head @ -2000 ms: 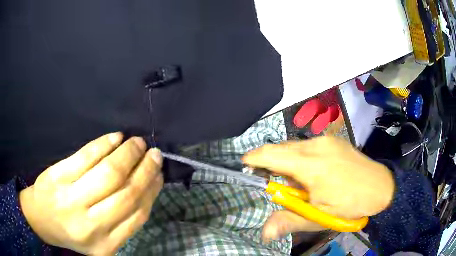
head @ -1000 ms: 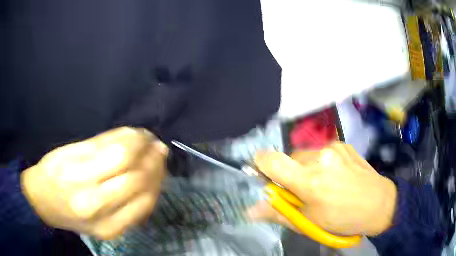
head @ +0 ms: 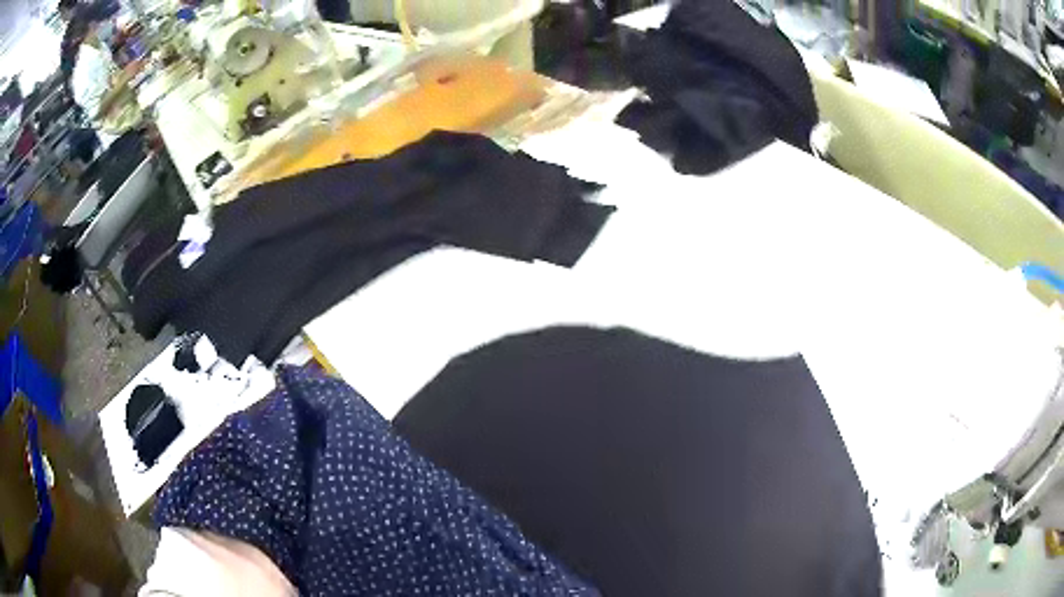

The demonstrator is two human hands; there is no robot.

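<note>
A large dark fabric panel (head: 653,455) with a curved top edge lies flat on the white table (head: 747,268). A navy dotted sleeve (head: 350,490) crosses the lower left. A pale patch (head: 222,568), perhaps skin, shows below the sleeve at the bottom edge; no fingers can be made out there. My left hand is not recognisable in view and my right hand is out of the picture. The orange-handled scissors are not visible.
More dark cloth (head: 385,216) lies across the table's far left edge, and a dark heap (head: 729,88) at the back. A cream trough (head: 933,181) runs behind. Sewing machine parts (head: 1003,501) stand at lower right, another machine (head: 251,64) at upper left.
The view has swung up and to the left, away from the lap. Both hands, the scissors and the small dark piece on the panel have left the picture.
</note>
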